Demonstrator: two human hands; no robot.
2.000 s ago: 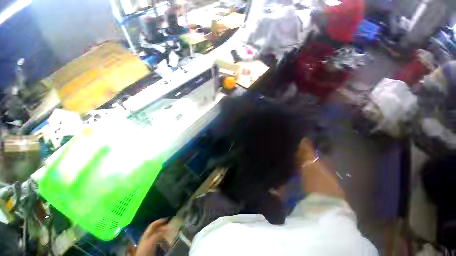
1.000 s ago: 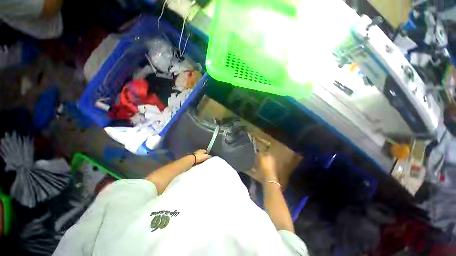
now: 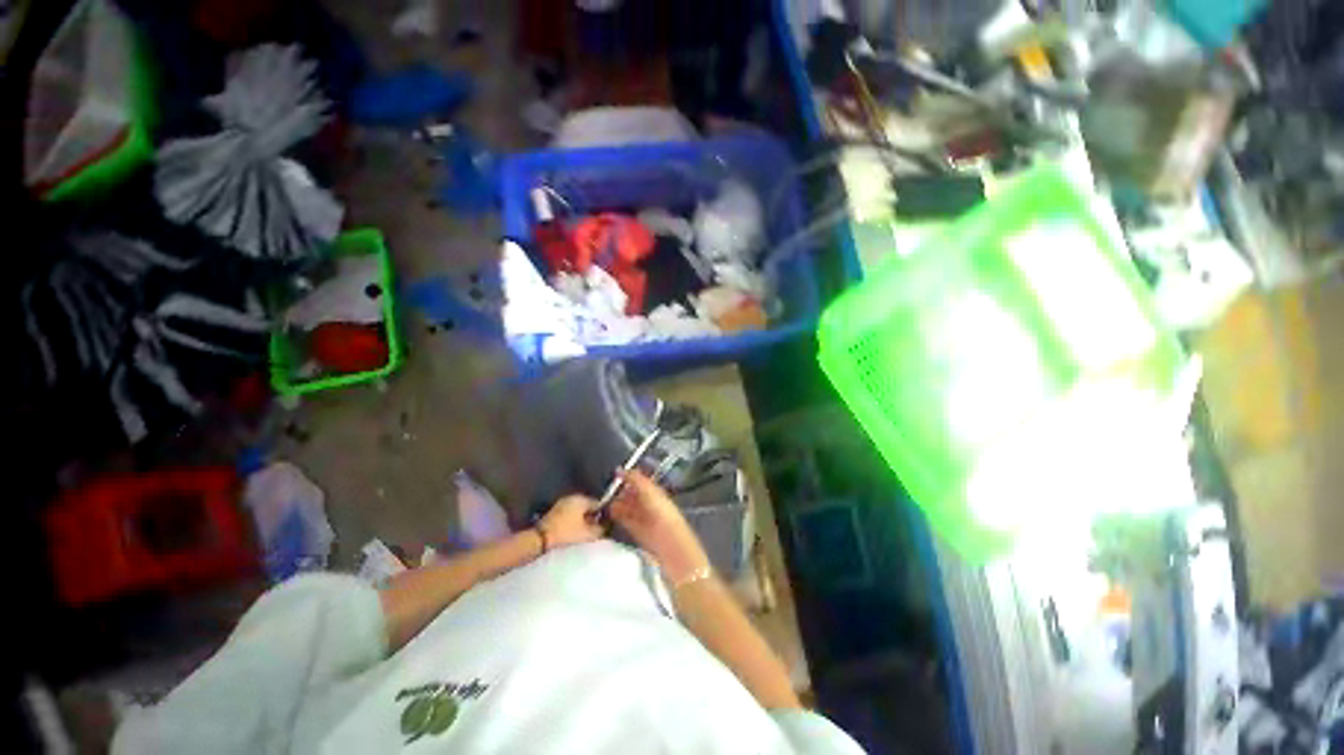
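Observation:
A bundle of dark grey cut fabric pieces (image 3: 568, 428) lies in front of my body, partly on a brown board. A pale fabric strip (image 3: 637, 451) runs across it. My left hand (image 3: 572, 521) and my right hand (image 3: 640, 505) are close together at the strip's lower end, fingers closed on it. The fingertips are small and blurred. Grey and white layered edges (image 3: 693, 457) show at the bundle's right side.
A blue basket (image 3: 663, 351) with red, white and dark cloth stands ahead. A bright green basket (image 3: 884, 317) sits on the sewing table at right. The brown board (image 3: 730, 406) is by the bundle. Left floor holds a small green basket (image 3: 392, 303), red stool (image 3: 148, 534) and fanned bundles (image 3: 251, 148).
The view has turned, so the blue basket is now straight ahead. My right hand has come from the bundle's right side to the pale strip, beside my left hand.

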